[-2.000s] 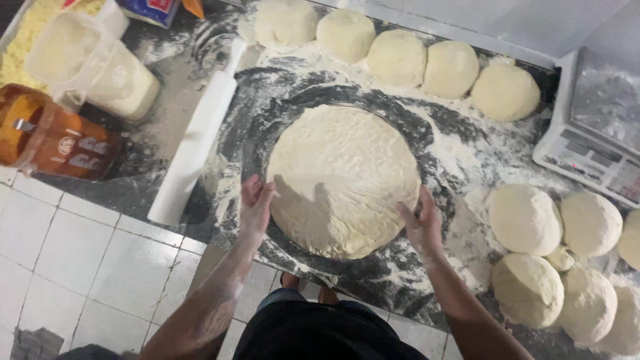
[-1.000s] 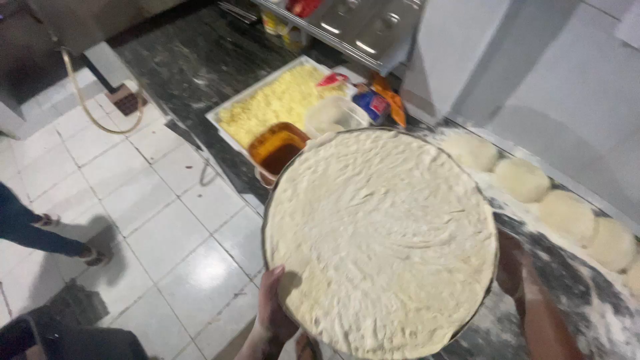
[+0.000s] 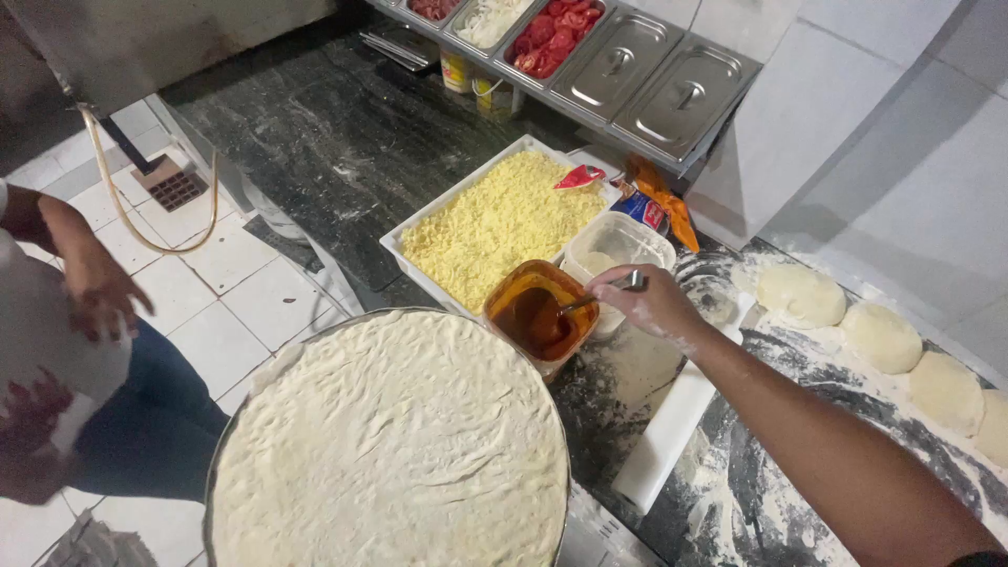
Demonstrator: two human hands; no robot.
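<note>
My right hand (image 3: 647, 303) grips the metal handle of a ladle or spoon (image 3: 587, 300), whose lower end is in red-brown sauce inside an orange plastic container (image 3: 543, 315). A large round sheet of dough (image 3: 390, 441) lies in a round metal pan (image 3: 568, 472) at the lower middle, off the counter's near edge. My left hand is not in view, so its hold on the pan cannot be seen. Beside the sauce are a tray of grated cheese (image 3: 504, 220) and a clear plastic tub of flour (image 3: 618, 248). A white rolling pin (image 3: 681, 421) lies right of them.
Dough balls (image 3: 880, 337) line the floured counter (image 3: 795, 441) by the wall. Behind stands a rack of metal food pans (image 3: 618, 63), some lidded, one with sliced tomatoes (image 3: 555, 35). A person (image 3: 94, 339) stands at the left, near a hose (image 3: 169, 250) on the tiled floor.
The dough in its pan was lifted off the counter and carried left. My right hand has let go of the pan and taken hold of the utensil in the sauce. The view has swung left.
</note>
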